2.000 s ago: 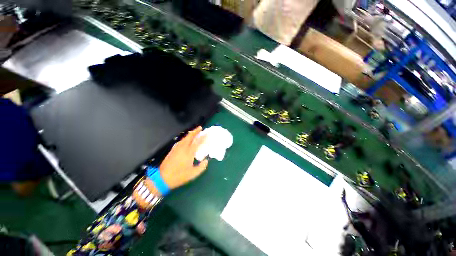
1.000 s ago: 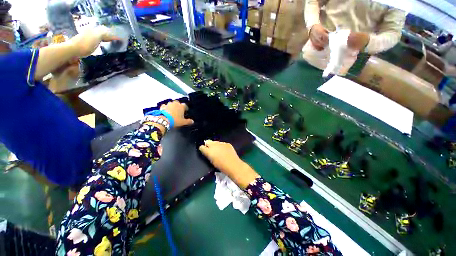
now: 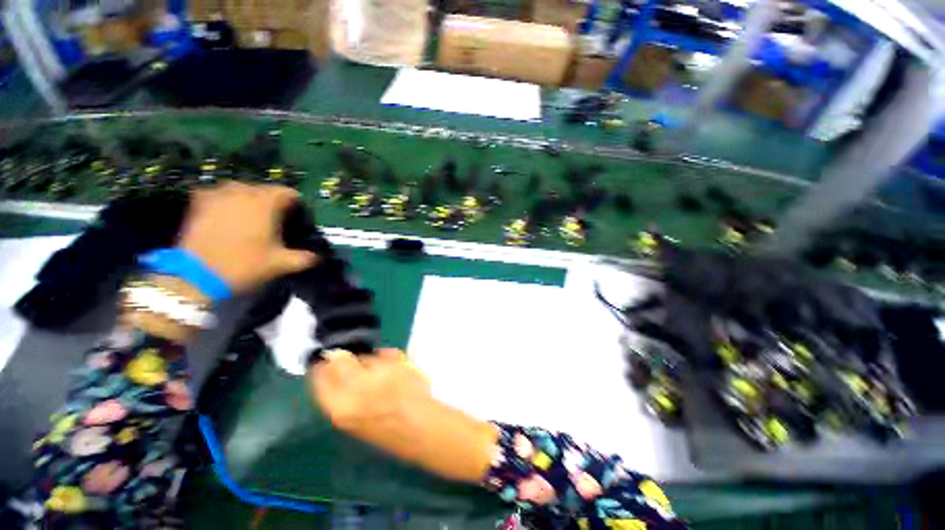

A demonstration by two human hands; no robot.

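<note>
A row of black adapter housings [image 3: 337, 292] spans between my two hands above the bench. My left hand [image 3: 240, 233], with a blue wrist strap, grips the far end of the row. My right hand [image 3: 375, 399] grips the near end. Both hands are somewhat blurred, and fingertips are partly hidden. More black pieces [image 3: 98, 259] are piled on the grey-black board [image 3: 52, 378] at the left. A crumpled white lump [image 3: 291, 336] lies behind the row, partly covered.
A white paper sheet [image 3: 492, 347] lies right of my hands. A heap of circuit boards with black cables [image 3: 772, 378] sits at the right. The green belt [image 3: 611, 197] carries boards across the back. A blue cord [image 3: 233, 481] curves below my left forearm.
My hands have come away from the black pile with a row of housings between them. The view has swung right, bringing the white sheet and board heap into sight.
</note>
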